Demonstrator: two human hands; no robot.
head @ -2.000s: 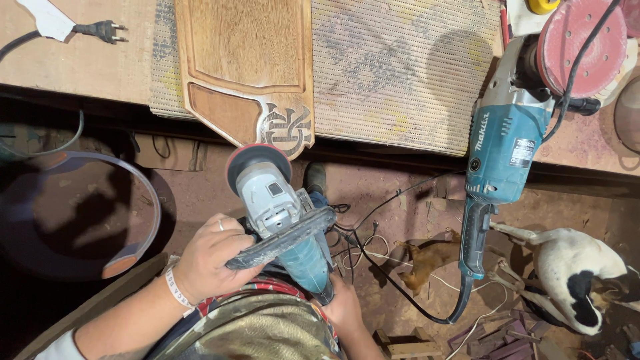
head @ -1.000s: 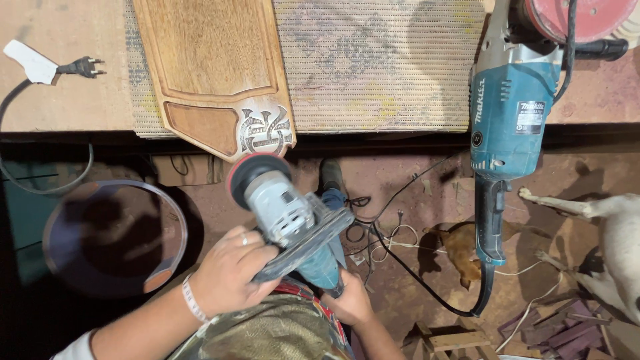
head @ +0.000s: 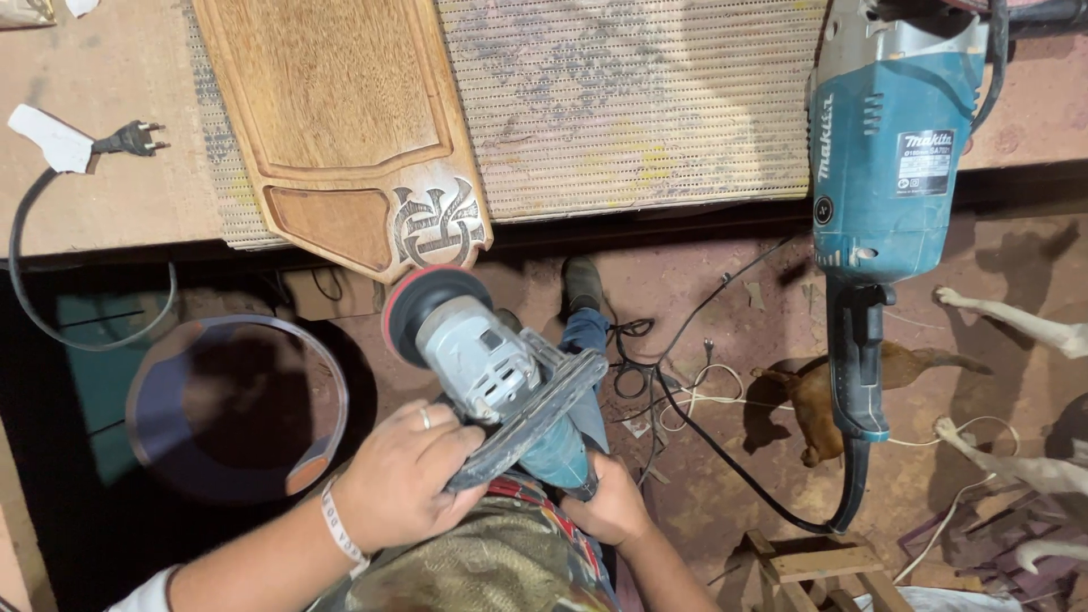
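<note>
Both hands hold a teal and grey angle grinder (head: 484, 353) fitted with a round backing pad with a red rim (head: 438, 314). My left hand (head: 416, 472), with a ring and a wristband, grips its dark side handle or guard piece. My right hand (head: 608, 501) is closed around the rear of the teal body, partly hidden. The pad is beside the lower corner of a carved wooden cutting board (head: 340, 110); whether they touch I cannot tell. The board has a juice groove, a recessed compartment and a carved emblem, and its end juts past the bench edge.
A larger Makita sander-grinder (head: 884, 170) lies at the right, its handle over the bench edge. Ribbed matting (head: 629, 102) lies under the board. A plug (head: 127, 138) rests at left. Below are a round tub (head: 238, 408), tangled cords (head: 654, 374), a brown animal (head: 820, 408) and a wooden stool (head: 824, 565).
The view has shifted and turned somewhat. Both hands keep hold of the angle grinder near the board's lower end.
</note>
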